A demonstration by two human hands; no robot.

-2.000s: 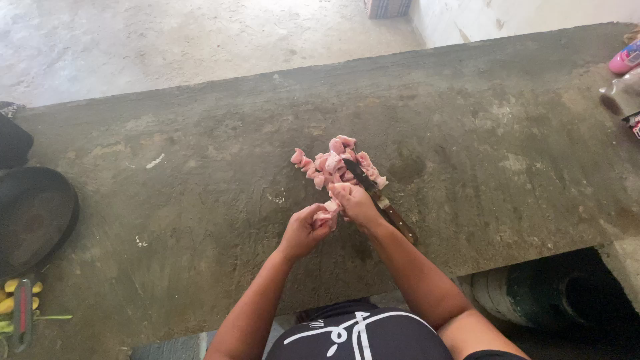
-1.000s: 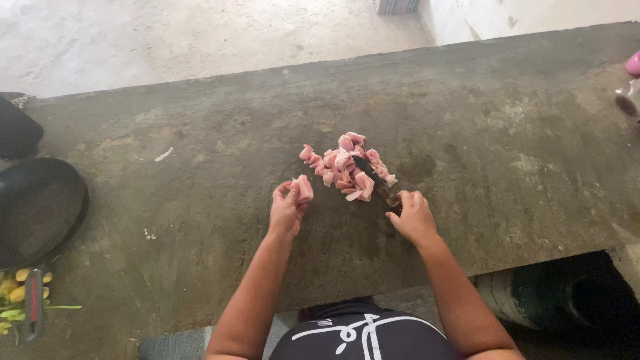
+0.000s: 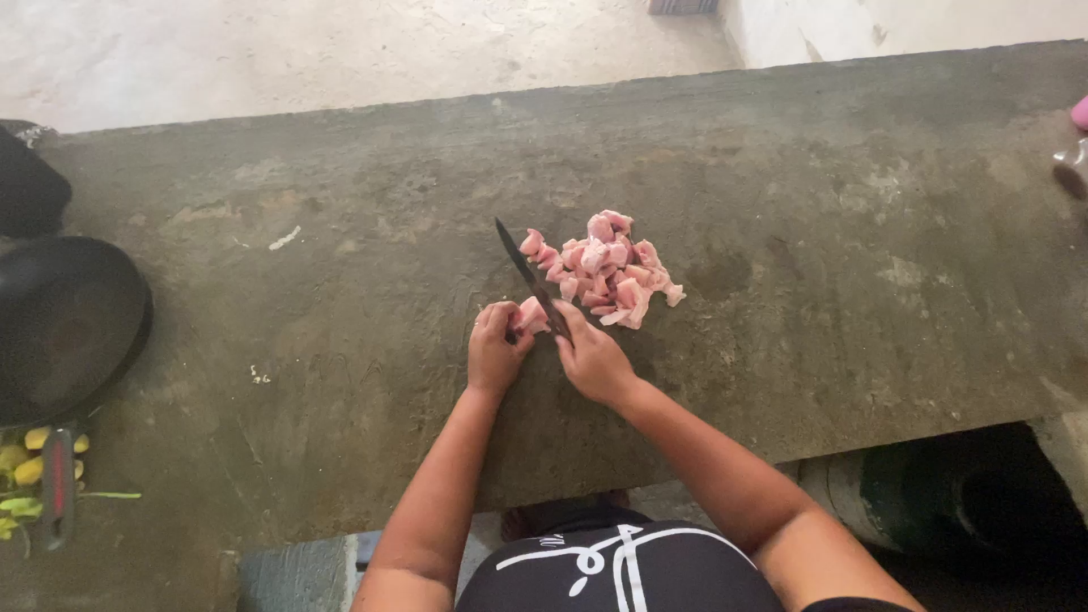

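A heap of raw meat pieces [image 3: 608,268], pink and pale, lies on the grey concrete counter [image 3: 365,255]. Just left of and below it, my left hand [image 3: 497,344] holds a piece of raw meat [image 3: 531,316] between thumb and fingers at the counter surface. My right hand [image 3: 593,350] grips a kitchen knife [image 3: 520,262] by its handle. The dark blade points up and to the left, beside the held piece and the left edge of the heap. My fingers hide most of the handle.
A black frying pan [image 3: 68,327] stands at the left, with a dark object [image 3: 30,187] behind it. Yellow and green produce [image 3: 25,472] lies by the pan's handle [image 3: 58,489]. A clear item [image 3: 1073,170] is at the right edge. A dark green barrel [image 3: 901,493] stands below the counter.
The knife, lying by the right side of the heap earlier, is now lifted in my right hand and has moved left. My left hand has brought its meat piece next to the blade.
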